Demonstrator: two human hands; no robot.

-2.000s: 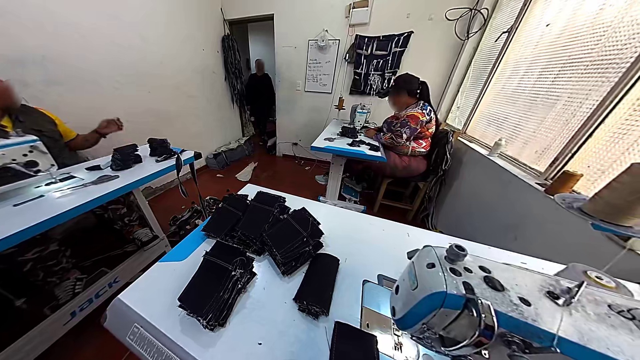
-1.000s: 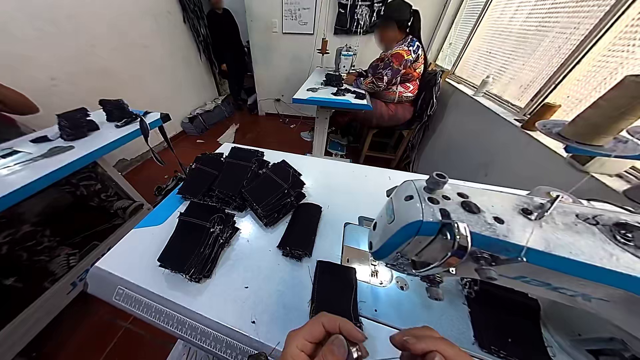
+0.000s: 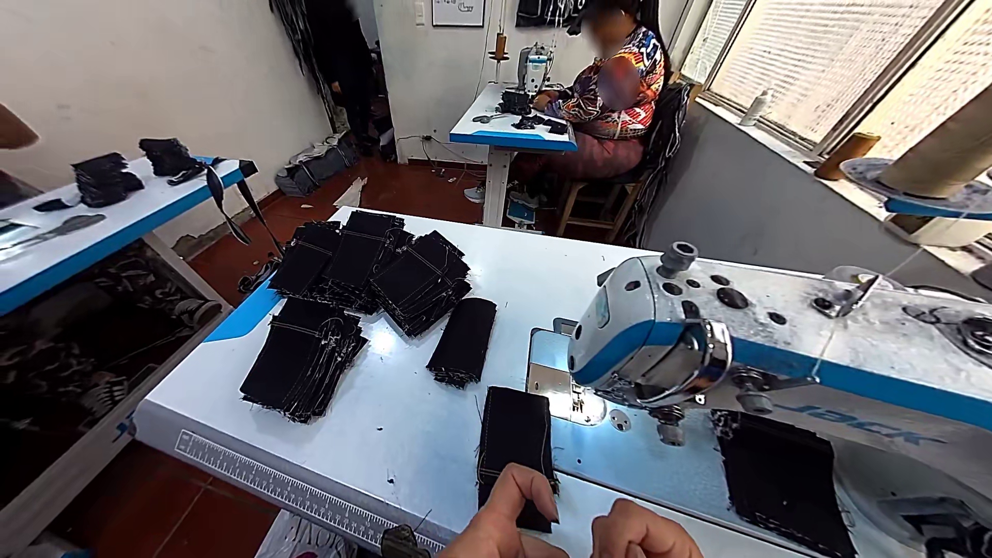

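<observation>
My left hand (image 3: 508, 519) is at the bottom centre, its thumb and finger over the lower part of a stack of dark fabric pieces (image 3: 515, 434). Just to its right, my right hand (image 3: 639, 535) has curled fingers; whether either hand holds something small cannot be made out. The sewing machine (image 3: 659, 333) stands to the right, its lamp lighting the metal needle plate (image 3: 566, 387). A folded dark fabric bundle (image 3: 463, 341) lies left of the plate. Stitched dark fabric stacks (image 3: 306, 360) sit at the table's left. More dark fabric (image 3: 783, 480) lies under the machine arm.
A ruler strip (image 3: 294, 492) runs along the near table edge. A thread cone (image 3: 942, 147) stands at right. A co-worker (image 3: 620, 85) sits at another machine table (image 3: 511, 138); a person in dark clothes (image 3: 341, 70) stands behind. A second table (image 3: 147, 225) at left holds fabric stacks.
The view has tilted down since two seconds ago. Both hands, absent from the oldest frame, came in at the bottom edge a second ago; a small metallic thing then seen at my left fingers is not discernible now.
</observation>
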